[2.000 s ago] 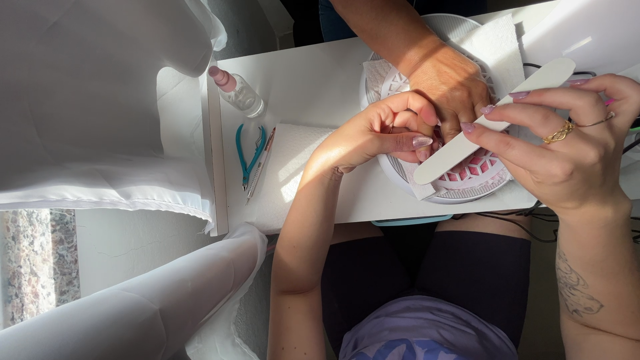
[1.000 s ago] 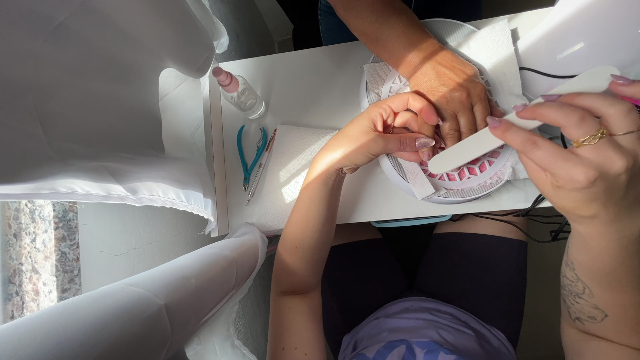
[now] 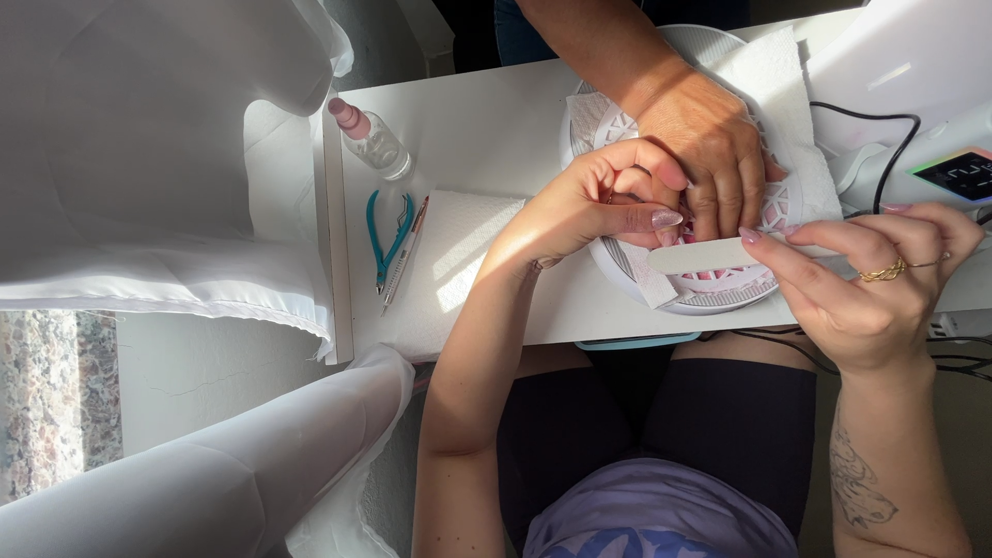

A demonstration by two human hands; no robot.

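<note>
My left hand (image 3: pixel 612 198) pinches a fingertip of another person's hand (image 3: pixel 697 139), which lies palm down over a round white nail dust collector (image 3: pixel 744 298) with a patterned grille. Between the thumb and fingers of my right hand (image 3: pixel 868 271) is a white nail file (image 3: pixel 713 256). The file's far end lies just below and beside the held fingertip; whether they touch I cannot tell. A white paper towel (image 3: pixel 798 132) is spread over part of the collector.
Left on the white table (image 3: pixel 480 108) are a spray bottle with a pink top (image 3: pixel 376 139), teal cuticle nippers (image 3: pixel 387 240), a slender tool (image 3: pixel 405 256) and a folded paper towel (image 3: pixel 465 263). A white device with a display (image 3: pixel 930 163) and a black cable (image 3: pixel 903 118) are at right. White curtains (image 3: pixel 139 155) hang at left.
Since two seconds ago the file has swung from a steep slant to nearly level, with my right hand lower. My left hand keeps its hold on the other person's finger.
</note>
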